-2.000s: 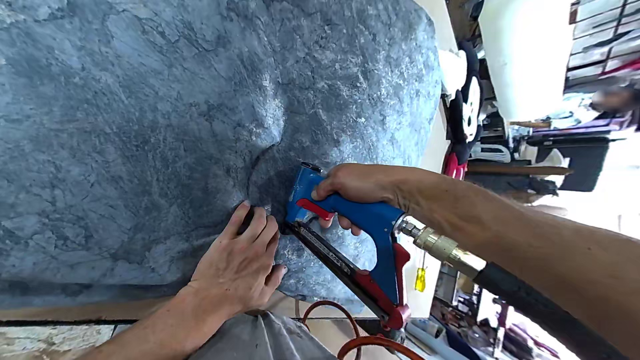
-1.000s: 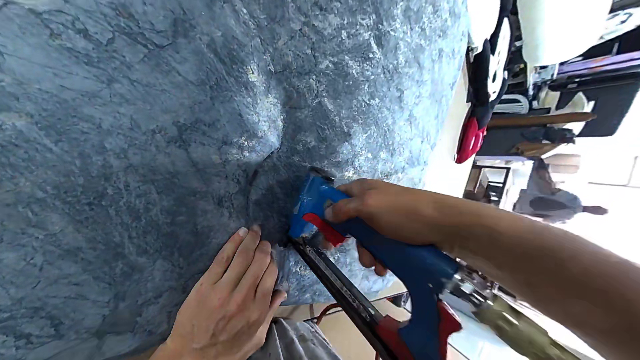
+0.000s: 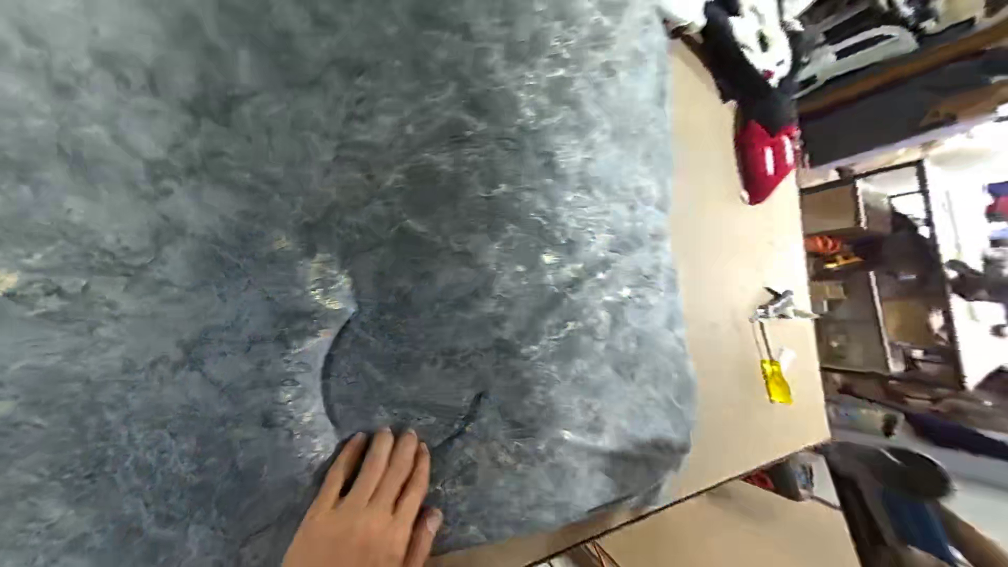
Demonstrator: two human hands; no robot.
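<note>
A large sheet of mottled blue-grey upholstery material covers a padded piece on the table, with a curved, recessed crease near its lower middle. My left hand lies flat on the sheet at the lower end of that crease, fingertips over its edge, and holds nothing. My right hand and the blue staple gun are outside the view.
The light wooden tabletop shows along the right. On it are a yellow-handled screwdriver, a small metal tool and a red, black and white figure. Cluttered shelves stand beyond.
My right hand, which held the blue staple gun beside my left hand, has left the view with it. My left hand remains on the material. The view has shifted.
</note>
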